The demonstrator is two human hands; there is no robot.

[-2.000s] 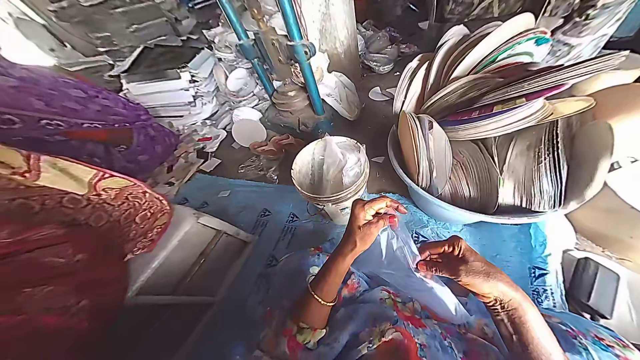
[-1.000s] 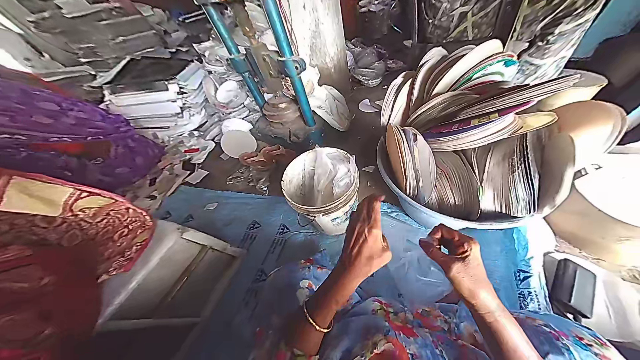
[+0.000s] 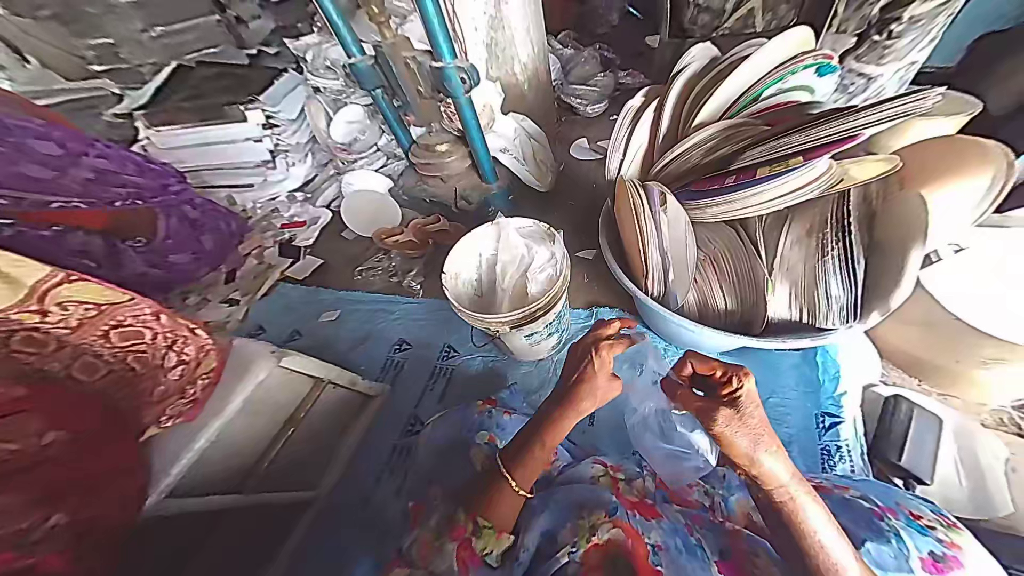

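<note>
A clear plastic bag (image 3: 660, 424) is stretched between my hands above my floral-clothed lap. My left hand (image 3: 598, 364), with a bangle at its wrist, pinches one upper edge of it. The other upper edge is held by the fingers of my right hand (image 3: 712, 400). Just beyond my left hand stands a white plastic bucket (image 3: 540, 324) with crumpled clear plastic inside. To the right of the bucket, a light blue basin (image 3: 720, 340) holds stacks of round paper discs (image 3: 728, 272), some upright and some leaning over the rim.
A blue printed sheet (image 3: 416, 360) lies under the bucket. A whitish framed crate (image 3: 296, 432) is at the left, near a person in purple and red cloth (image 3: 96, 200). Blue metal poles (image 3: 456, 96), paper stacks (image 3: 208, 152) and scraps lie behind. A dark grey object (image 3: 904, 436) sits at the right.
The hands were farther apart one second ago, with my left hand's fingers straighter. They are now closer together, and the bag hangs more visibly between them.
</note>
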